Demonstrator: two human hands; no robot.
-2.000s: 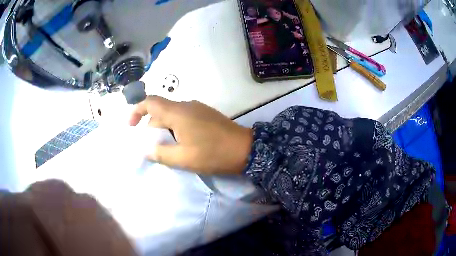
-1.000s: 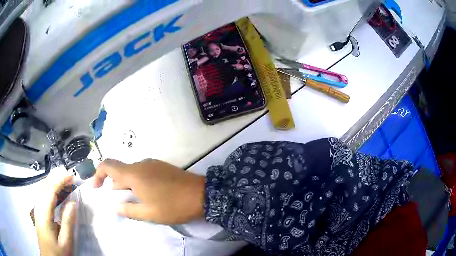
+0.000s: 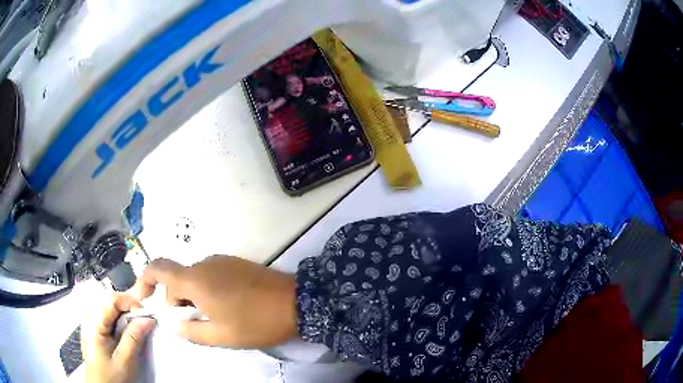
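White cloth [image 3: 176, 363] lies under my hands at the lower left and blends into the glaring table. My left hand [image 3: 116, 336] pinches its edge between thumb and fingers, just below the tension assembly [image 3: 111, 258]. My right hand [image 3: 225, 301] rests on the cloth beside it, fingers bent towards the same spot; whether it grips the cloth is hard to tell. A small dark grey cloth piece [image 3: 72, 350] shows left of my left hand. The needle area is hidden.
The white machine arm [image 3: 161, 97] crosses the upper left. A lit smartphone [image 3: 307, 120], a yellow strip [image 3: 382, 135], pink and blue snips [image 3: 457, 102] and a wooden-handled tool [image 3: 468, 123] lie on the table. A blue crate [image 3: 592, 172] stands beyond the taped table edge.
My left hand has come in from the lower left and closed on the cloth beside my right hand. The view has shifted, showing more of the machine arm. My right hand stays near the tension assembly.
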